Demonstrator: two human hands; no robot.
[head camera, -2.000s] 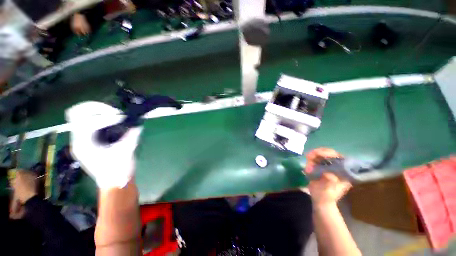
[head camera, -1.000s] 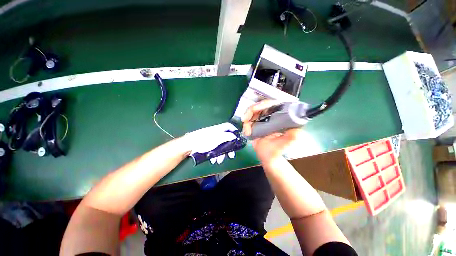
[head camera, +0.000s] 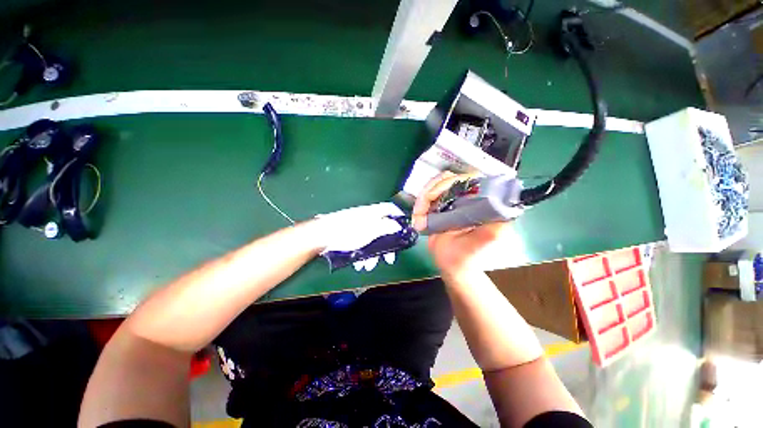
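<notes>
My left hand (head camera: 360, 231), in a white glove, holds a dark navy wired housing (head camera: 368, 250) above the bench near its front edge. A thin pale lead wire (head camera: 273, 203) runs from the glove to a dark curved piece (head camera: 273, 138) lying on the bench. My bare right hand (head camera: 452, 238) grips the thick grey electric screwdriver (head camera: 473, 209), its front end at the right end of the housing. The tip and the screw are hidden by my fingers. The white screw feeder (head camera: 485, 125) stands just behind my right hand.
A slanting metal post (head camera: 410, 54) rises behind the white rail (head camera: 184, 102). Dark wired units (head camera: 50, 180) lie at the left. The thick black driver cord (head camera: 591, 138) arches at the right. A white box of small metal parts (head camera: 682, 180) and a red compartment tray (head camera: 615, 305) are at the right.
Since two seconds ago, the hands have come together, bringing screwdriver and housing into contact. Over the last second both have stayed together, while the view has shifted slightly.
</notes>
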